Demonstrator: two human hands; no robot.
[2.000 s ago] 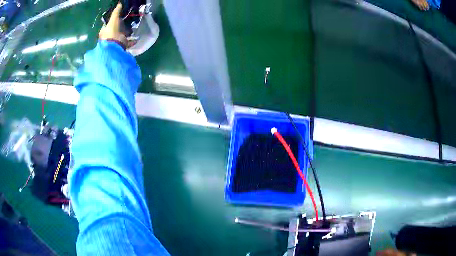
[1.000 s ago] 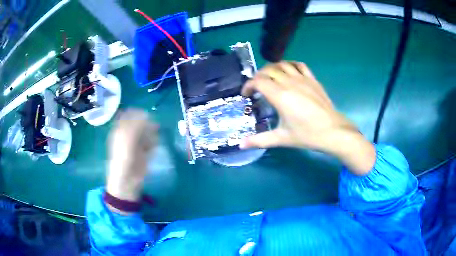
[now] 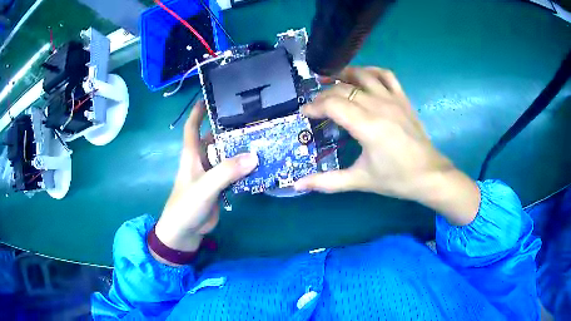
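The half-built unit point(image 3: 210, 119) lies in front of me, its white frame around a black inner module point(image 3: 250, 88) and a blue circuit board point(image 3: 269, 153). A round white base point(image 3: 287, 192) shows below it. My left hand point(image 3: 203, 169) holds the unit's left side, thumb on the board. My right hand point(image 3: 375, 138) is at the right side, fingertips at the board's right edge and thumb near its lower right corner. The black electric screwdriver point(image 3: 347, 31) is above my right fingers; whether the hand grips it cannot be told.
A blue screw bin point(image 3: 150, 56) with black pieces stands behind the unit at left. Red and white leads reach from the unit beside it. Two waiting units point(image 3: 100, 94) point(image 3: 53, 163) stand at the far left. A black cord point(image 3: 532, 119) hangs at right.
My left hand has moved right onto the unit and taken hold of it. The unit, bin and waiting units appear shifted up and left. My right hand stays at the unit's right side.
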